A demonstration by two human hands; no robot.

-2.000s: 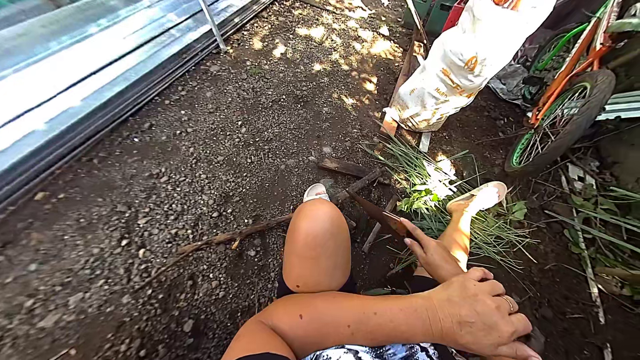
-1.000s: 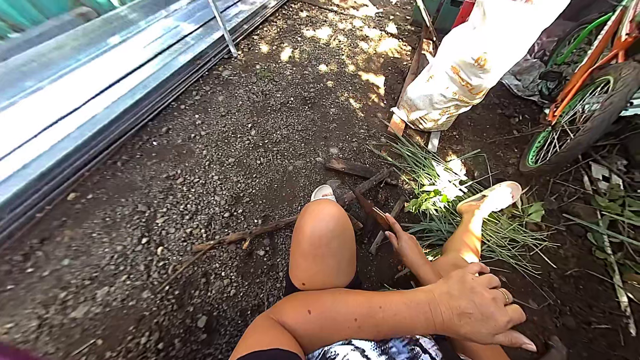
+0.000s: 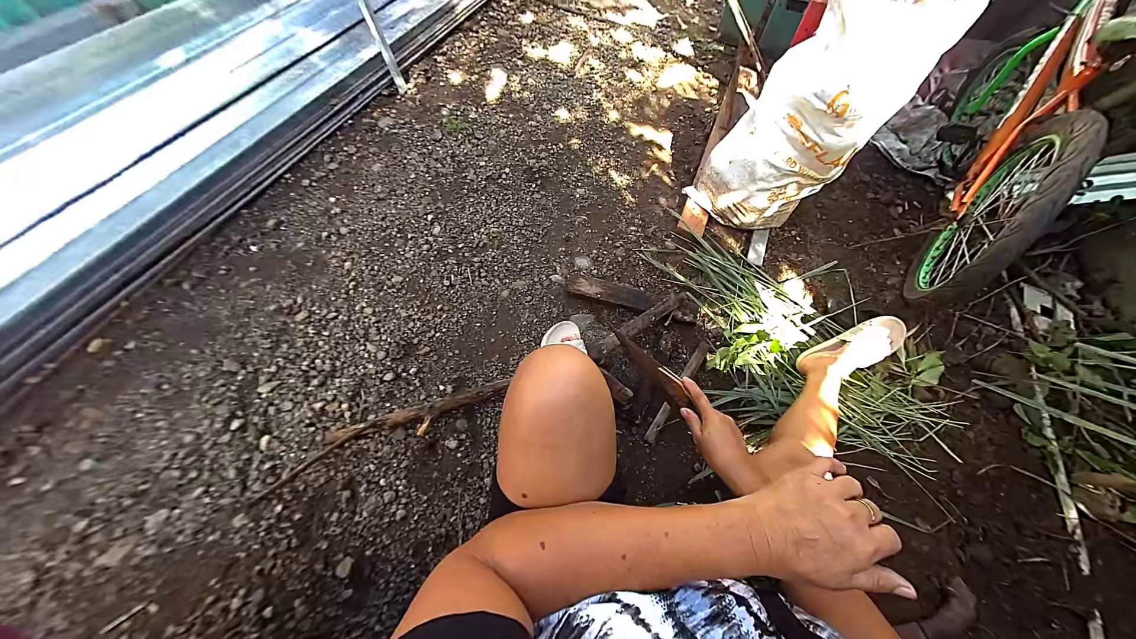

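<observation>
My right hand (image 3: 717, 438) is closed around a knife (image 3: 667, 382) with a dark, brownish blade, which points up and left above the soil. My left arm crosses in front of my body. My left hand (image 3: 830, 525) lies over my right forearm, palm down, with bent fingers and a ring on one finger; it holds no visible object. Just beyond the knife are a dark piece of wood (image 3: 612, 291) and a short stick (image 3: 676, 390). Cut long green leaves (image 3: 754, 311) lie between the knife and my sandaled right foot (image 3: 856, 344).
A long branch (image 3: 426, 410) lies left of my bent knee (image 3: 557, 426). Ahead stands a white printed sack (image 3: 790, 133) beside a wooden board (image 3: 723, 120). A bicycle wheel (image 3: 1012, 209) is at the right. Stacked metal sheets (image 3: 177, 133) edge the gravelly ground at the left.
</observation>
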